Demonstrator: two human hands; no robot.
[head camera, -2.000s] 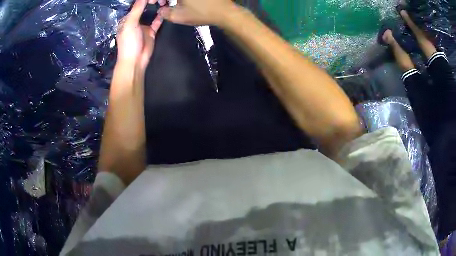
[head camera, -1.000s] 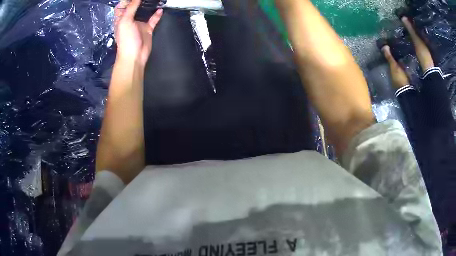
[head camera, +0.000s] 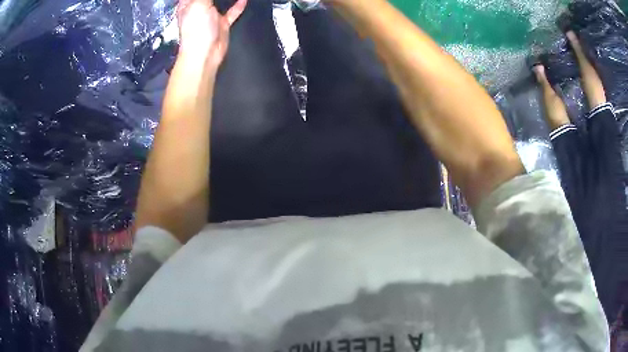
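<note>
My left hand (head camera: 206, 27) is at the top edge, left of centre, with its thumb spread and its other fingers cut off; whether it holds anything cannot be told. My right forearm (head camera: 441, 89) reaches up to the top edge, and the hand is beyond it. A narrow strip of bagged white garment (head camera: 289, 41) shows between my dark trouser legs, with glossy film at its lower tip. A small pale piece of film or cloth lies at the top edge beside my right wrist, blurred.
Bagged dark garments (head camera: 89, 89) are heaped along the left side. A pale piece (head camera: 45, 230) shows at the lower left. Shiny green floor (head camera: 475, 24) lies at the upper right. Another person's legs in dark striped-edge shorts (head camera: 575, 148) are at the right, beside more dark bagged garments.
The dark piece at my left hand and the wide white piece at the top edge no longer show. My left hand has moved slightly right and up; my right forearm has swung inward.
</note>
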